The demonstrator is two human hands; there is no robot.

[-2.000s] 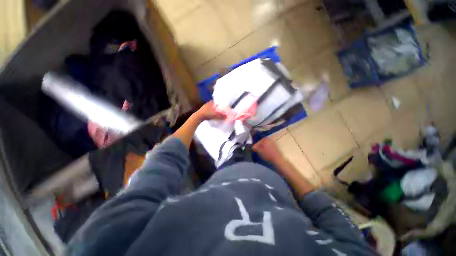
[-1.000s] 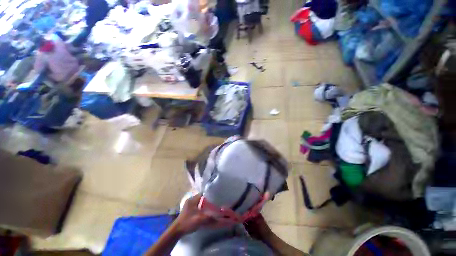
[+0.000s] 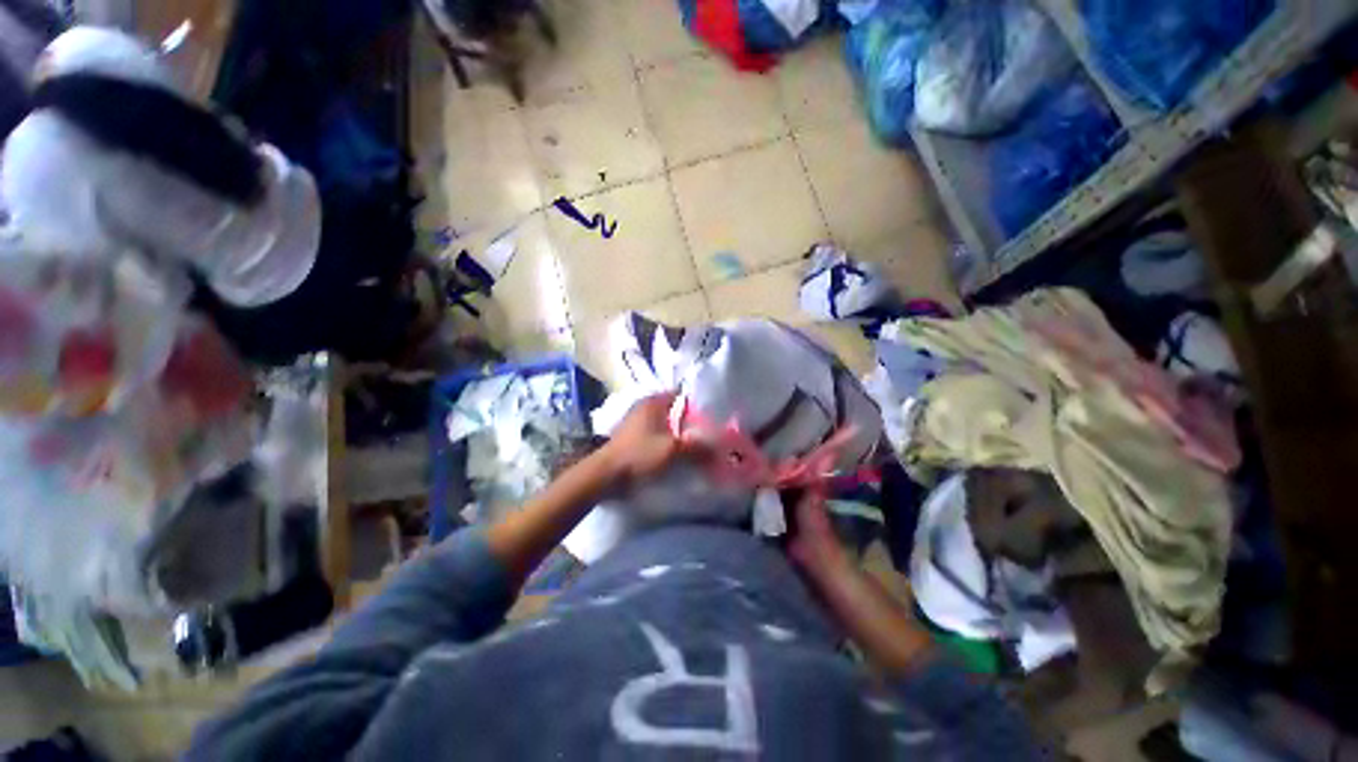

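Note:
A bundle of white garment pieces with dark stripes (image 3: 760, 384) is held in front of my body. A pink-red tie strip (image 3: 752, 451) runs around its near side. My left hand (image 3: 649, 441) grips the bundle and strip at the left. My right hand (image 3: 812, 529) is at the lower right edge of the bundle, partly hidden under it; its fingers appear to hold it from below. The underside of the bundle is hidden.
A blue crate (image 3: 578, 390) with pale scraps stands at left. Heaped cloth (image 3: 1043, 402) lies at right. A person's white and black sleeve (image 3: 164, 164) is at upper left, above a cluttered table. A rack with blue plastic bags (image 3: 1057, 149) stands at upper right. Small scraps lie on the tiled floor.
The view has moved forward along the aisle with the bundle, away from the blue crate it stood on. The scrap crate is now beside me at left and the cloth heap is close at right.

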